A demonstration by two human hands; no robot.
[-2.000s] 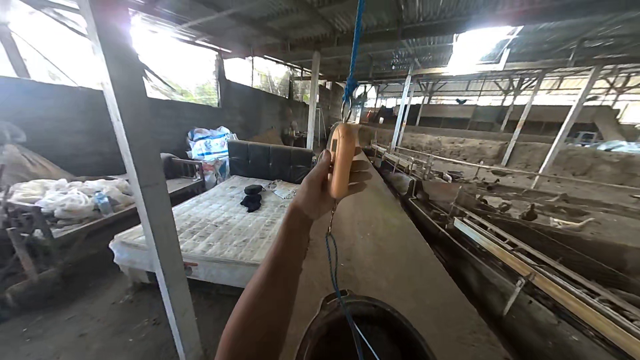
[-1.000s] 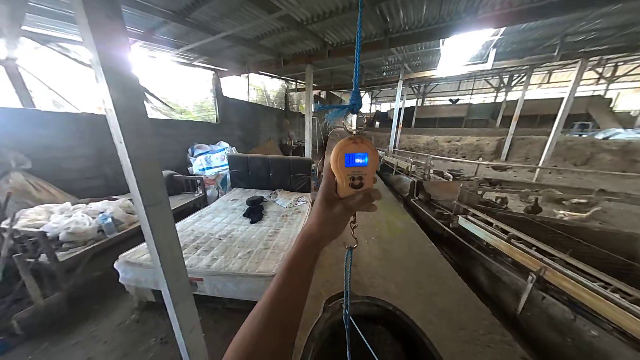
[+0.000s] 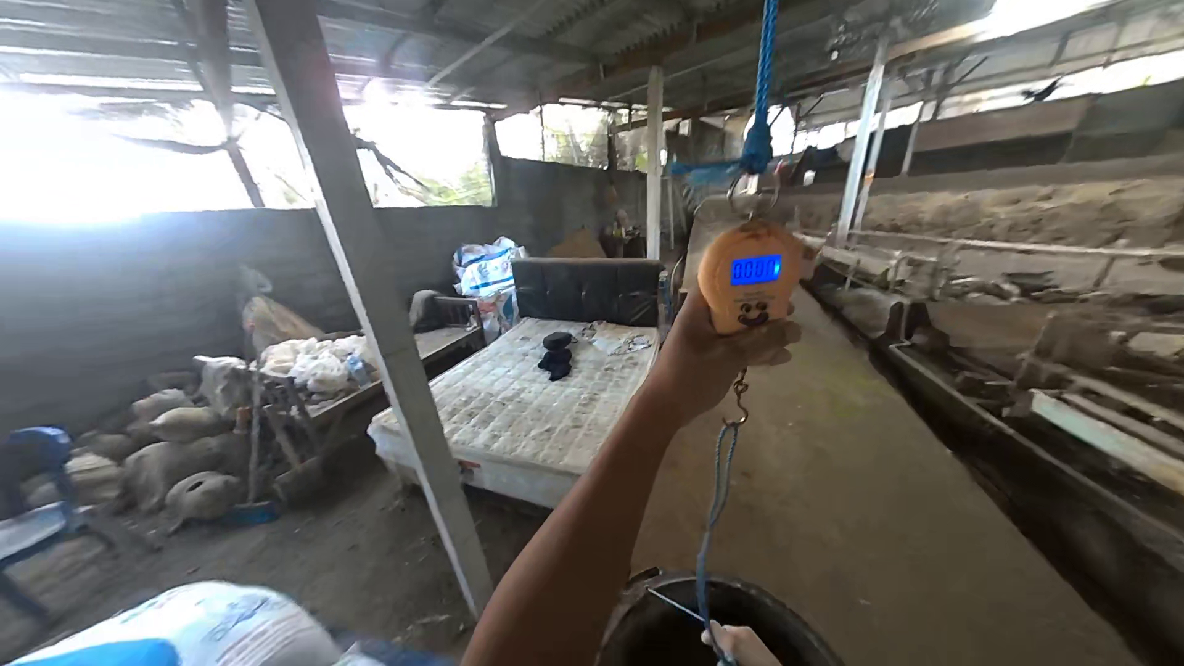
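Note:
My left hand (image 3: 717, 356) is closed around an orange digital hanging scale (image 3: 751, 273), its blue display lit and facing me. The scale hangs from a knotted blue rope (image 3: 764, 74) by a metal ring. From the metal hook (image 3: 738, 402) under it, a looped blue cord (image 3: 710, 518) runs down over a dark round bucket (image 3: 786, 626) at the bottom edge. Low in the frame, the fingers of my right hand (image 3: 740, 642) pinch the cord over the bucket; the rest of that hand is out of view.
A slanting post (image 3: 375, 305) stands left of my arm, before a bare mattress (image 3: 518, 407) with dark items on it. Filled sacks (image 3: 199, 453) and a blue chair (image 3: 42, 453) are at left, with a white printed sack (image 3: 213, 624) in front. Long troughs (image 3: 999, 435) line the right side.
The scale, edge-on two seconds ago, has turned its display towards me. My right hand has come into view at the cord. The view has swung left.

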